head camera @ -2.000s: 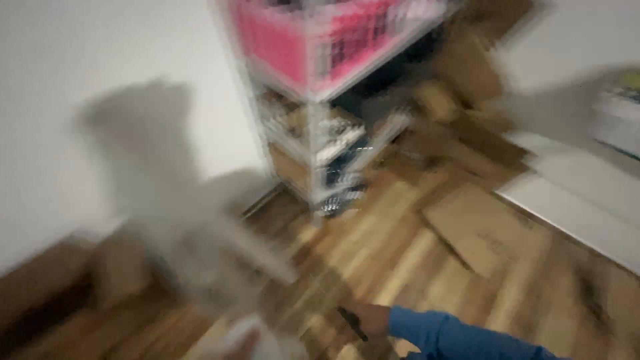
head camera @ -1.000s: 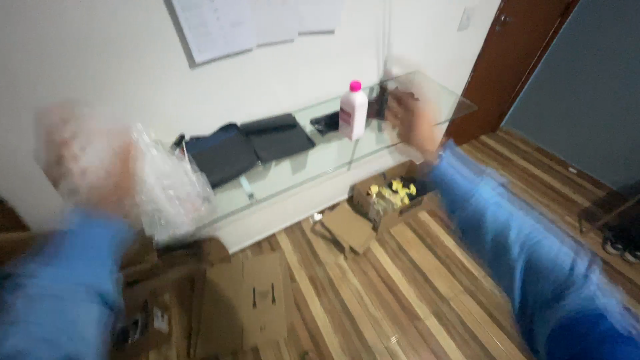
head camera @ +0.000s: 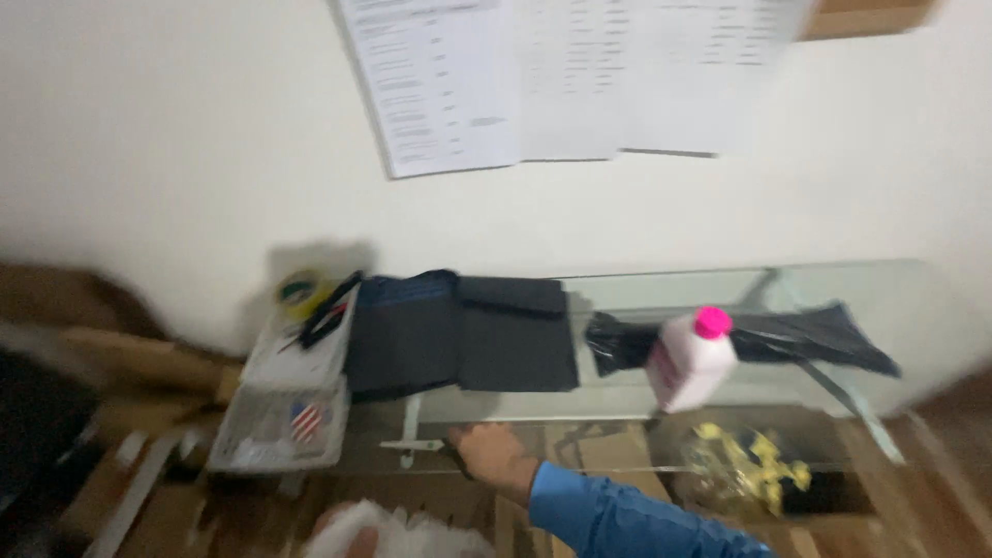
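My right hand [head camera: 492, 457] is at the front edge of the glass shelf [head camera: 852, 287], closed around a dark-handled tool with a pale, pointed blade [head camera: 411, 445]. Blur hides the tool's exact kind. At the bottom edge my left hand [head camera: 360, 539], partly cut off, grips a crumpled clear plastic bag [head camera: 418, 539]. Two folded dark garments or cloths [head camera: 403, 341] [head camera: 515, 333] lie side by side on the shelf, beyond my hands. To their right stands a pale pink bottle with a bright pink cap [head camera: 694, 360], in front of a black plastic bag [head camera: 806, 337].
A clear plastic tray [head camera: 279, 426] with a flag-patterned item sits at the shelf's left, below a yellow tape roll [head camera: 302, 294] and a black tool [head camera: 329, 314]. Printed sheets [head camera: 449, 93] hang on the wall. Underneath, a box holds yellow pieces [head camera: 763, 465]; cardboard lies left.
The view has swung toward the shelf. My right hand has moved from the shelf's right part, beyond the bottle, to its front edge. My left hand, raised at left before, is now low with the plastic.
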